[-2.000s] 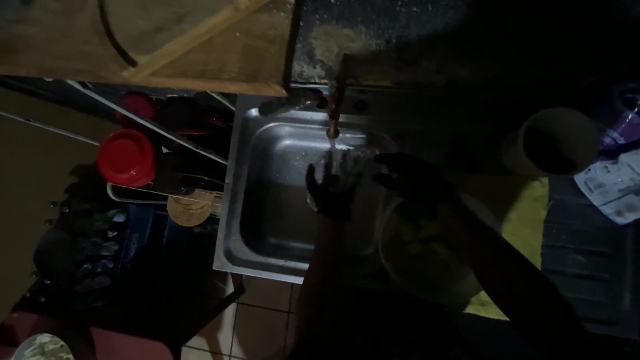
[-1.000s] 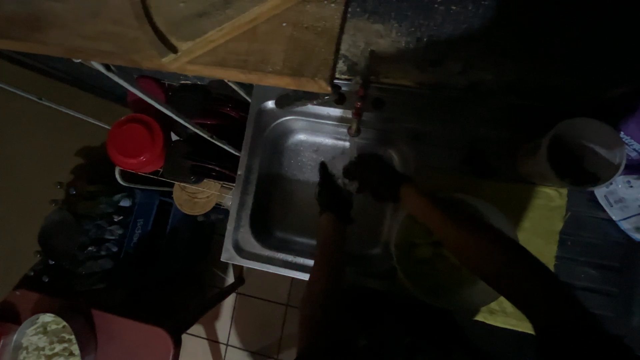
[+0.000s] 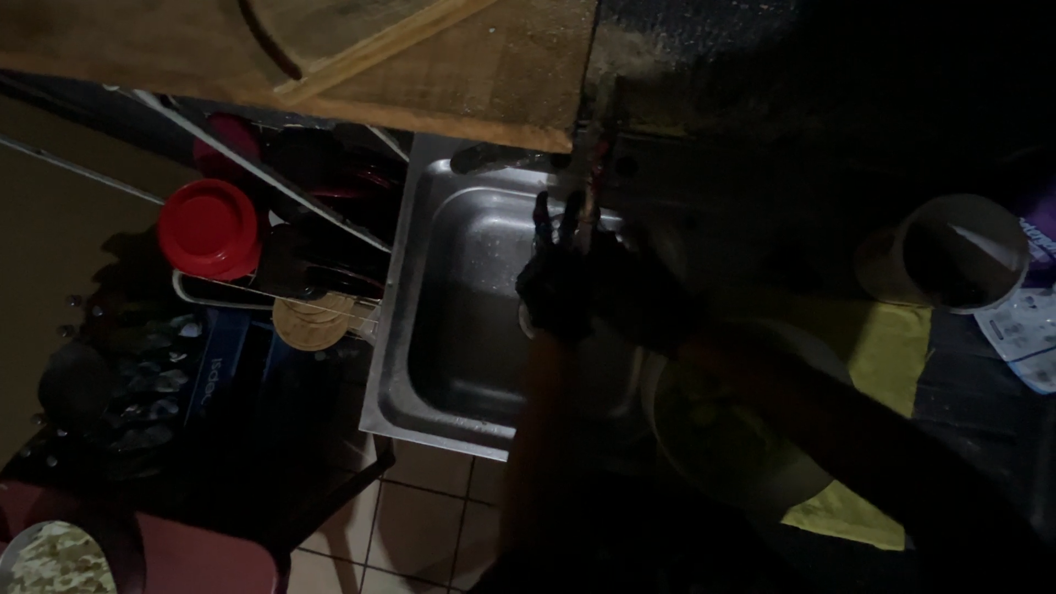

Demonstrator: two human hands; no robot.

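Observation:
My left hand [image 3: 554, 285] is over the steel sink basin [image 3: 470, 330], close below the faucet [image 3: 592, 186], two fingers pointing up toward it. Beside it on the right, my right hand [image 3: 639, 289] is a dark shape near the faucet spout; the two hands overlap or nearly touch. Both look dark, and the dimness hides whether anything is held between them. Under my right forearm stands a large round bowl [image 3: 660, 412] with greenish contents, on a yellow cloth [image 3: 891, 388].
A white bucket or cup [image 3: 961, 252] stands at the right near a printed packet [image 3: 1023, 330]. At the left are a red plastic container [image 3: 208, 229], a dish rack [image 3: 235, 290] and round wooden pieces [image 3: 312, 320]. A wooden board [image 3: 462, 99] overhangs the sink's back left.
Both hands have moved up toward the faucet since one second ago. Two seconds ago, water ran from the spout onto my left hand.

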